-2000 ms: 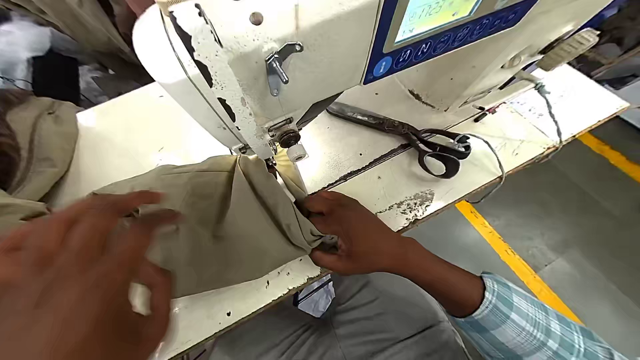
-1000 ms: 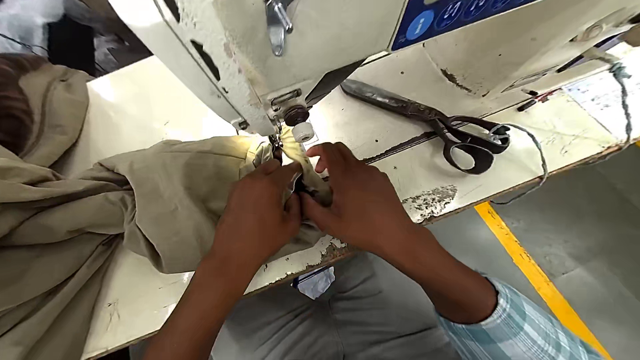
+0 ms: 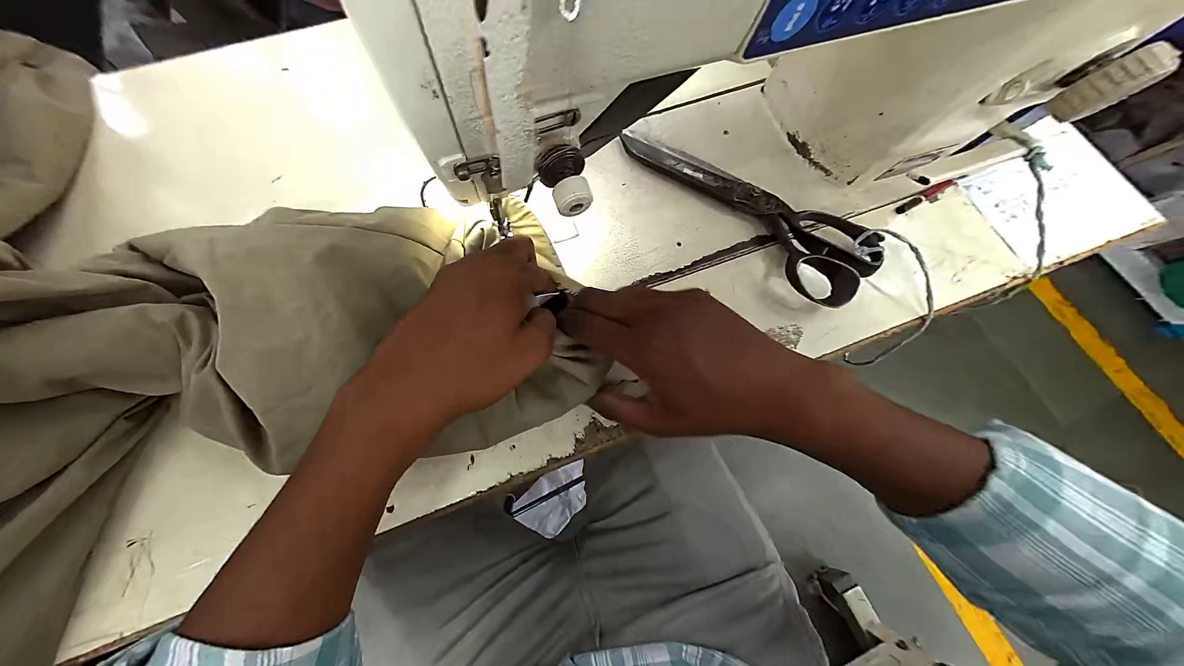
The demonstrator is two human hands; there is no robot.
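Observation:
Khaki fabric [image 3: 305, 314] lies bunched on the sewing table, and its edge runs beneath the presser foot [image 3: 502, 222] of an industrial sewing machine [image 3: 481, 83]. Just in front of the foot, my left hand [image 3: 472, 328] grips a fold of the cloth, with fingertips close to the needle area. Touching the same edge from the right, my right hand [image 3: 689, 361] pinches the fabric near a small dark piece [image 3: 553, 302]. The hidden undersides of both hands leave the exact grip partly unseen. The machine's lamp lights the cloth around the foot.
Fabric scissors [image 3: 786, 217] with black handles lie right of the machine head, a grey cord [image 3: 925, 277] tied to them. A paper with writing [image 3: 1013, 208] rests at the table's right end. The worn front edge [image 3: 518, 476] of the table runs above my lap.
My left hand, raised and blurred over the fabric two seconds ago, came down to the cloth by the presser foot. My right hand has stayed at the cloth's edge. The view has shifted.

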